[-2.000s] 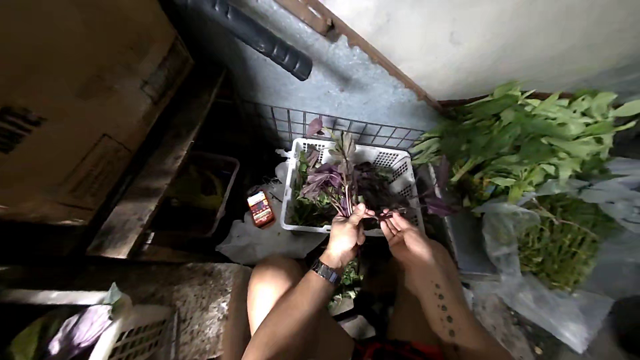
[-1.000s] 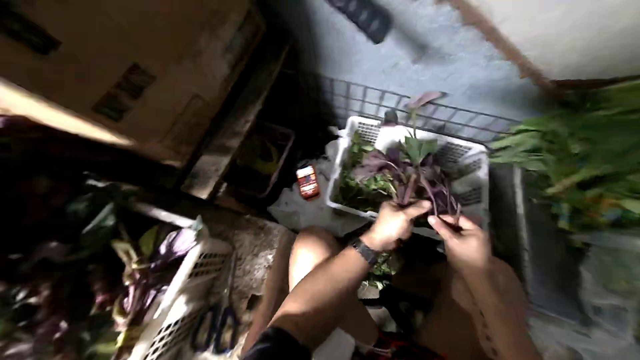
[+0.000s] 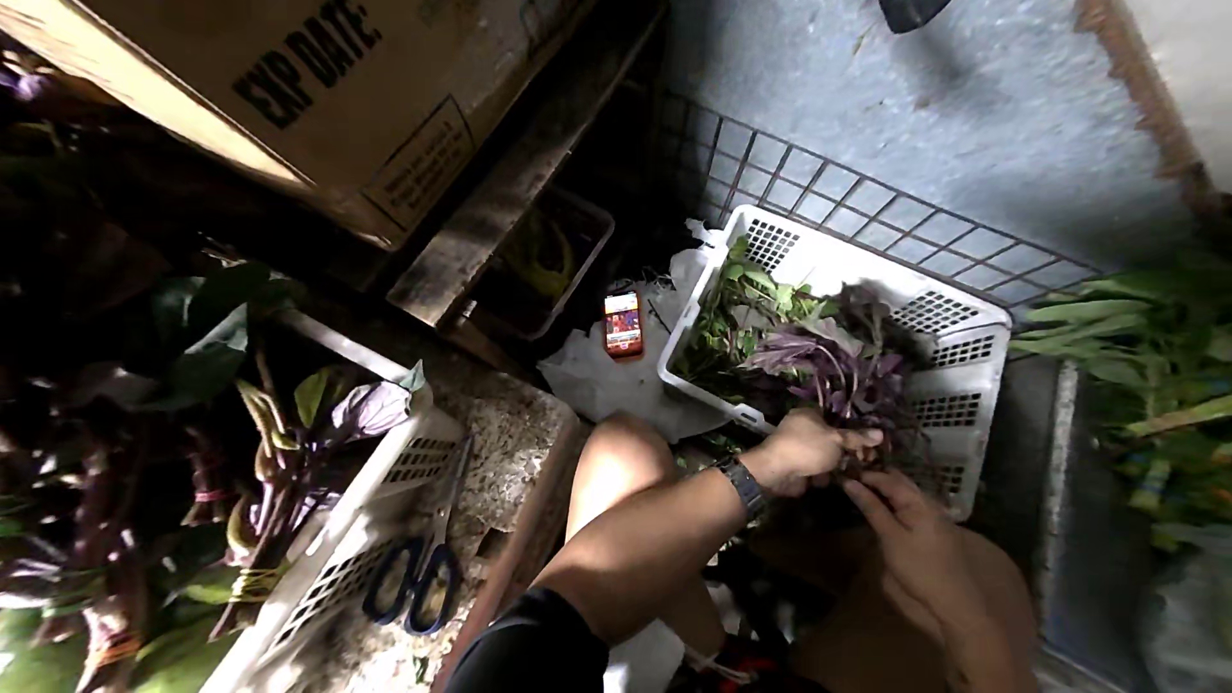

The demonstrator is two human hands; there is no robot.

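Note:
My left hand (image 3: 807,450), with a watch on its wrist, is closed around the stems of a bunch of purple-leaved greens (image 3: 833,371). The leaves point away from me, over the near side of a white plastic basket (image 3: 866,265). My right hand (image 3: 900,505) is beside the left at the stem ends, thumb and fingers close together; what lies between them is too dark to tell. Loose green leaves (image 3: 731,318) fill the basket's left part.
Blue-handled scissors (image 3: 419,577) lie on a worn ledge beside a white crate (image 3: 332,549) of banded purple-stemmed bunches. A lit phone (image 3: 623,325) rests left of the basket. A cardboard box (image 3: 318,106) stands upper left, a wire grid (image 3: 866,212) behind the basket, leafy greens (image 3: 1145,356) at right.
The view has swung left, bringing the scissors and the crate of bunches more into sight. The purple bunch, upright over the basket before, now leans lower into it. Both hands stay together at the stems.

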